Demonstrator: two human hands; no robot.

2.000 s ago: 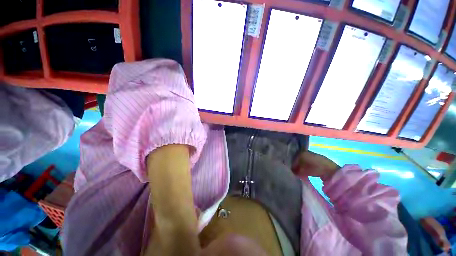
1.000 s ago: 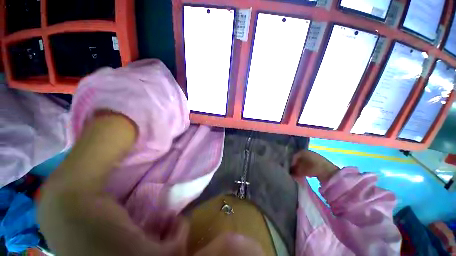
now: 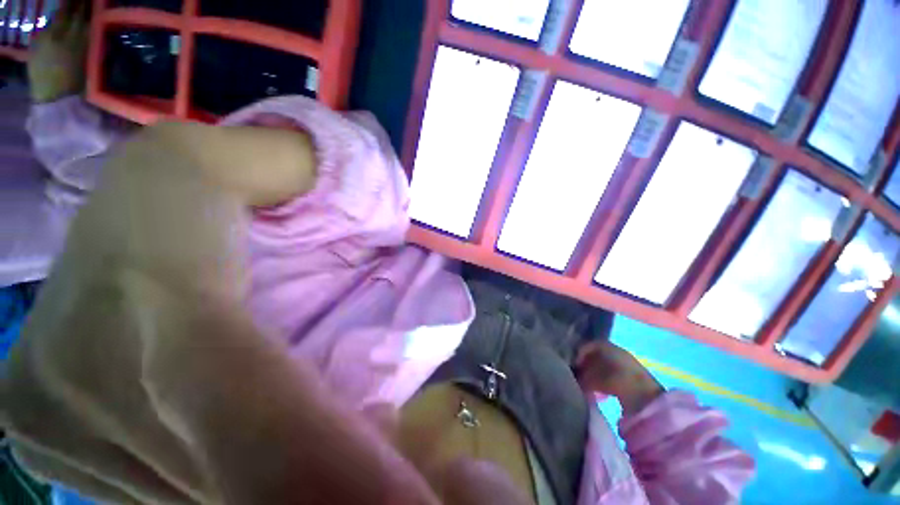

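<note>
A red-orange tray (image 3: 459, 240) fills the upper right. Its pockets hold smartphones with lit white screens (image 3: 567, 173) and striped labels beside them; some screens at the far right show text or glare. My left hand (image 3: 168, 306) is very large and blurred, raised close to the camera at the left; its fingers cannot be made out. My right hand (image 3: 614, 377) is small and low at the right, in front of the grey clothing, with its fingers partly hidden. Neither hand touches the tray.
Another red-orange tray (image 3: 337, 54) at the upper left holds dark phones (image 3: 247, 74). A dark green surface (image 3: 385, 74) shows between the trays. At the far left are another person's hand (image 3: 59, 54) and sleeve. Blue floor (image 3: 725, 424) shows at the lower right.
My left hand and forearm have swung up and left, closer to the camera. The view has shifted and tilted, showing more of the front tray's back row. My right hand stays near my waist.
</note>
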